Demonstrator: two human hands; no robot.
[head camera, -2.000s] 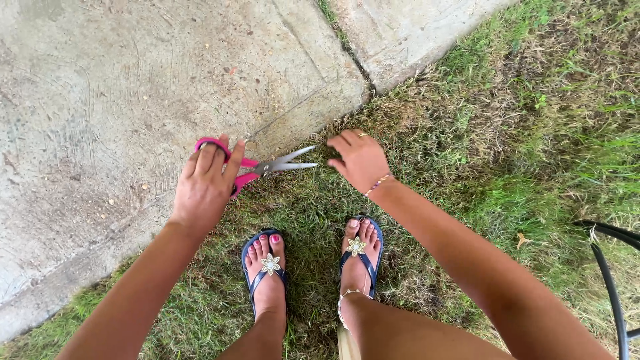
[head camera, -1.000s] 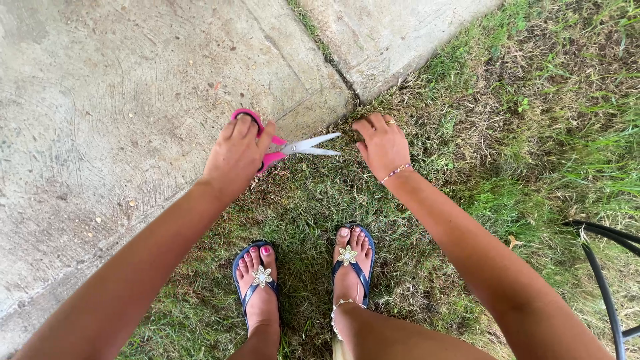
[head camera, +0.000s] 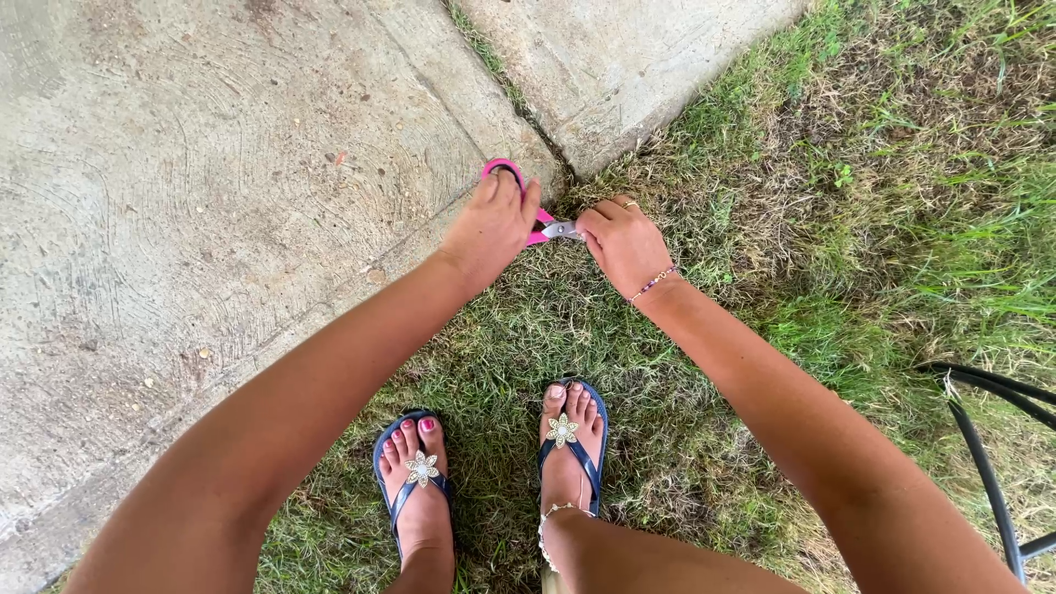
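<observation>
My left hand (head camera: 492, 221) grips the pink handles of a pair of scissors (head camera: 563, 229) over the edge where concrete meets grass. The blades point right, and my right hand (head camera: 623, 239) covers most of them; how far they are spread is hidden. Its fingers are bent at the blades, beside a tuft of dry grass (head camera: 615, 186). Whether those fingers pinch any grass cannot be told. A ring and a beaded bracelet (head camera: 654, 283) are on this hand and wrist.
A concrete slab (head camera: 206, 165) with a grassy joint (head camera: 495, 62) lies at the upper left. Grass (head camera: 825, 305) covers the right and lower ground. My feet in blue flip-flops (head camera: 602, 429) stand below my hands. Black tubing (head camera: 986, 470) lies at the lower right.
My hands have come closer together. The scissor blades, spread and in full view before, are now mostly behind my right hand. The view has shifted somewhat.
</observation>
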